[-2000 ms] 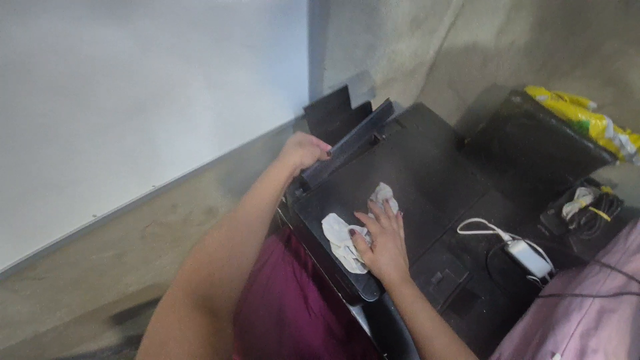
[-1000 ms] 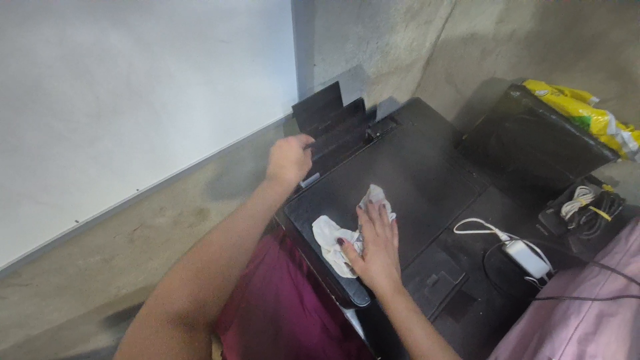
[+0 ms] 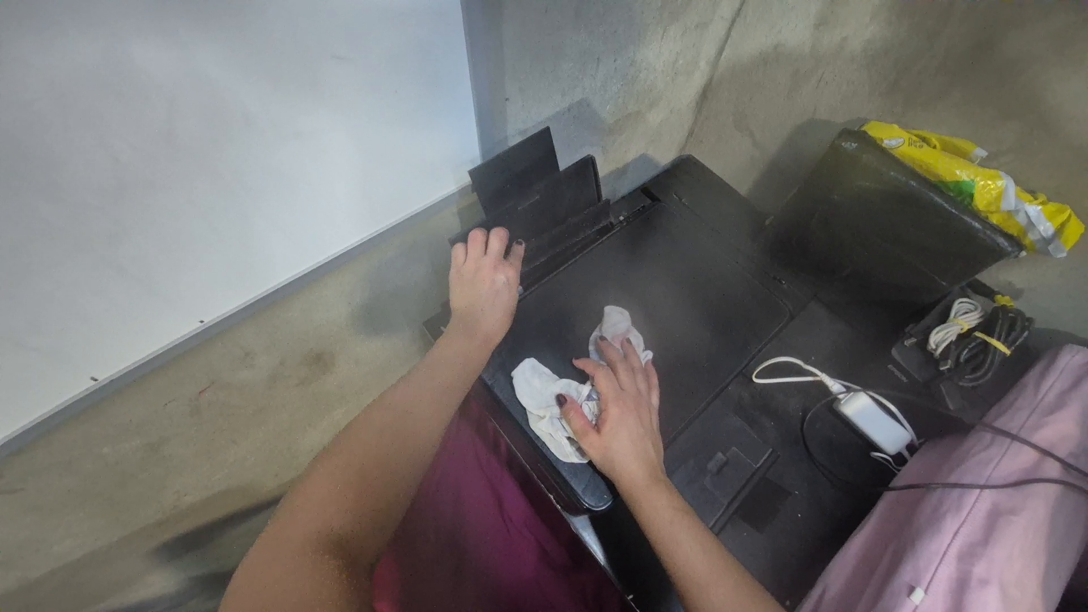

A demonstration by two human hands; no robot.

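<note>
A black printer (image 3: 671, 272) lies below me, its flat scanner lid facing up. At its rear left edge a black paper support (image 3: 544, 191) stands raised. My left hand (image 3: 483, 285) touches the lower left end of that support, fingers curled over it; whether they pinch it is hard to see. My right hand (image 3: 625, 408) rests on the lid with its fingers spread, pressing on a crumpled white cloth (image 3: 544, 408). Part of the cloth shows left of the thumb and part beyond the fingertips.
To the right lie a white power adapter (image 3: 875, 421) with cords, bundled cables (image 3: 977, 340) and a pink cloth item (image 3: 977, 510). A dark box-like object (image 3: 884, 221) with a yellow plastic bag (image 3: 977, 178) stands behind. A whiteboard (image 3: 238, 153) borders the left.
The dark flap that my left hand held upright along the lid's rear edge is now folded back, showing more of the paper support. My right hand has stayed on the cloth.
</note>
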